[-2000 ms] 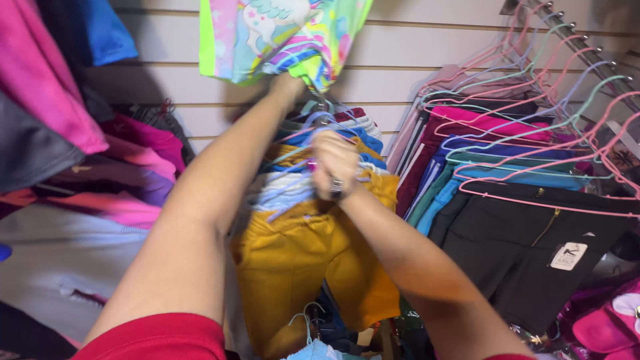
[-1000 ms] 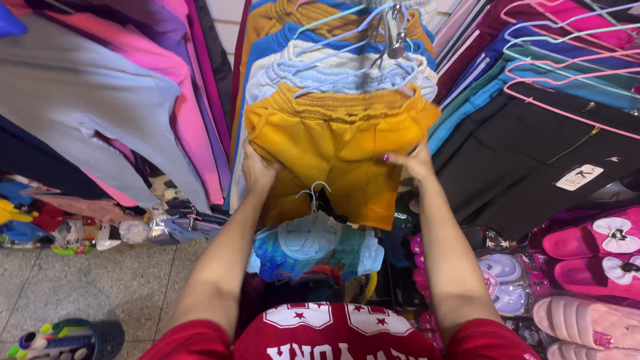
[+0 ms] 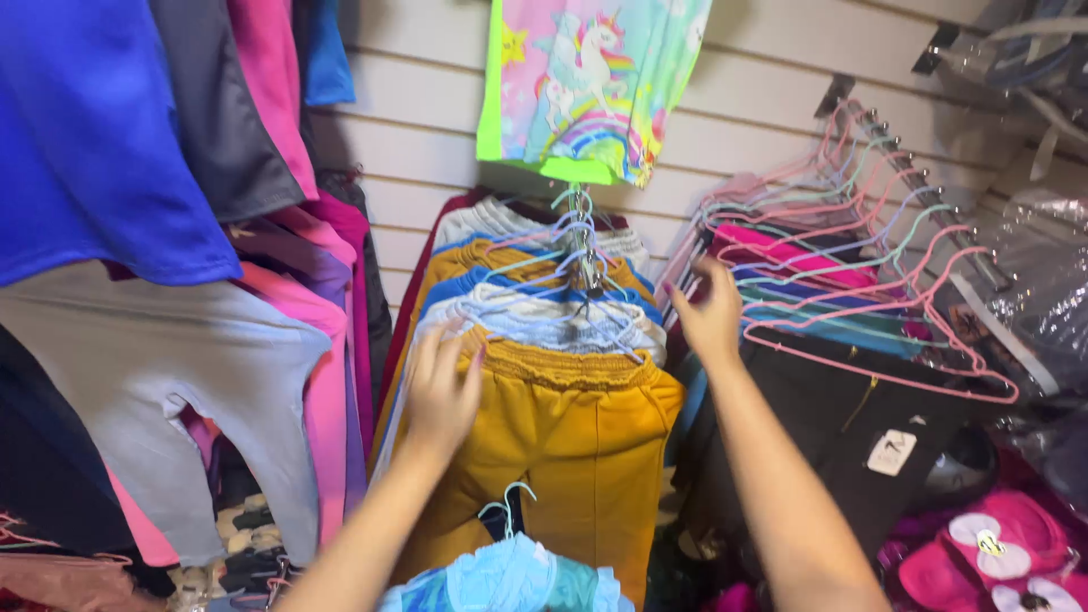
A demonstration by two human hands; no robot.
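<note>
Mustard-yellow shorts (image 3: 586,425) hang at the front of a row of shorts on lilac hangers (image 3: 557,297), which share a metal display arm (image 3: 588,263). At the waistband's left end is my left hand (image 3: 444,382), fingers spread; whether it touches the fabric is unclear. My right hand (image 3: 712,310) is raised right of the row, thumb and fingers apart, near the neighbouring hangers, with nothing seen in it. White shorts (image 3: 501,297) and blue shorts (image 3: 450,285) hang behind the yellow pair. A unicorn-print garment (image 3: 595,85) hangs above.
Black trousers (image 3: 790,425) hang on a pink hanger (image 3: 884,378) at the right. Grey leggings (image 3: 170,340) and a blue garment (image 3: 93,153) hang at the left. A light-blue garment (image 3: 510,578) hangs low in front. Pink slippers (image 3: 986,544) with bows are at lower right.
My hands were on both sides of the yellow shorts one second ago; now they are higher, and the right hand is off the shorts. The view has tilted up.
</note>
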